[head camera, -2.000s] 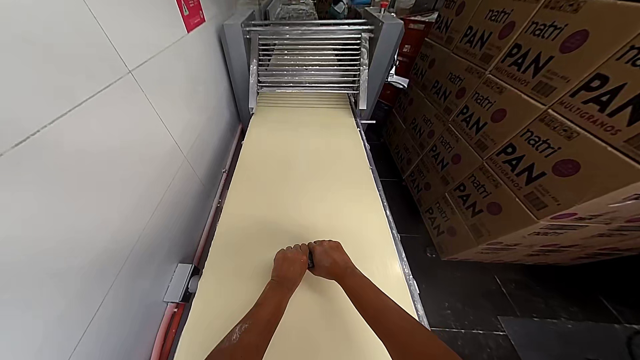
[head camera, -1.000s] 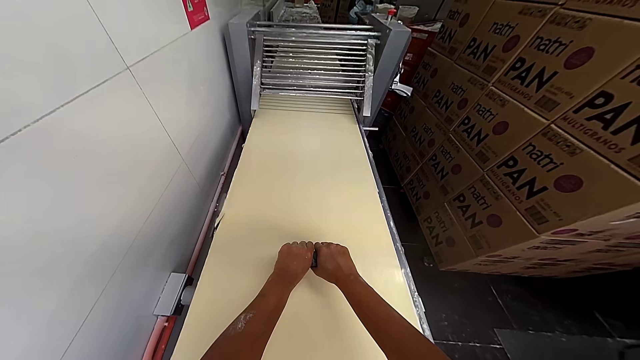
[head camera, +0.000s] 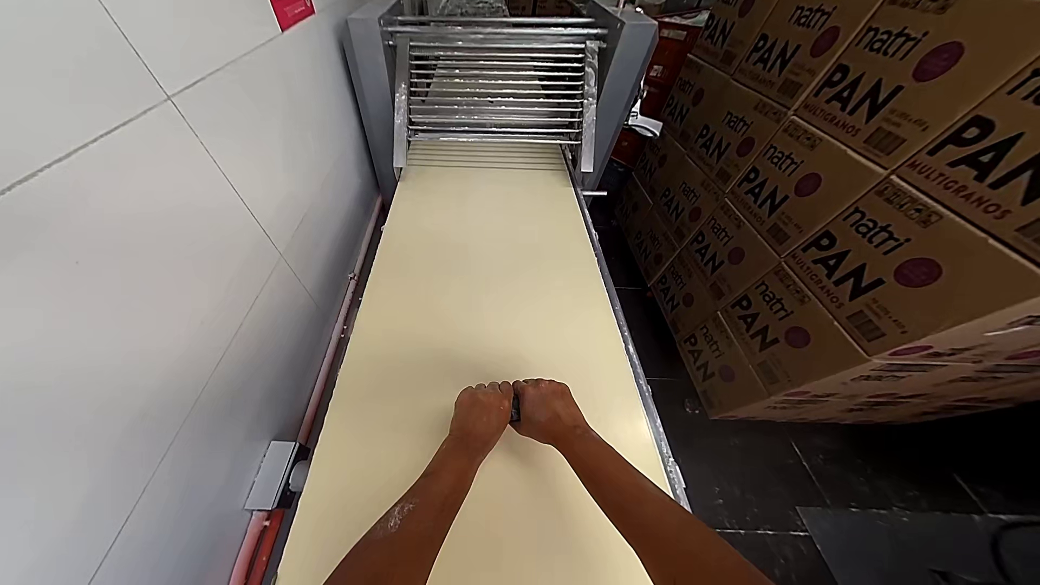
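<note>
A long, smooth, pale yellow dough sheet (head camera: 487, 268) covers the bed of a dough sheeter and runs up under its metal bar guard (head camera: 496, 97). My left hand (head camera: 481, 413) and my right hand (head camera: 551, 410) are closed side by side above the lower middle of the sheet. Both grip a small dark object (head camera: 515, 408), which shows only in the narrow gap between them. My fingers hide most of it, so its kind cannot be told. Whether it touches the dough is unclear.
A white panelled wall (head camera: 162, 244) rises close on the left, with a grey electrical box (head camera: 273, 475) and orange pipes (head camera: 250, 546) low beside the bed. Stacked printed cardboard boxes (head camera: 780, 195) stand to the right, above a dark tiled floor (head camera: 731, 463).
</note>
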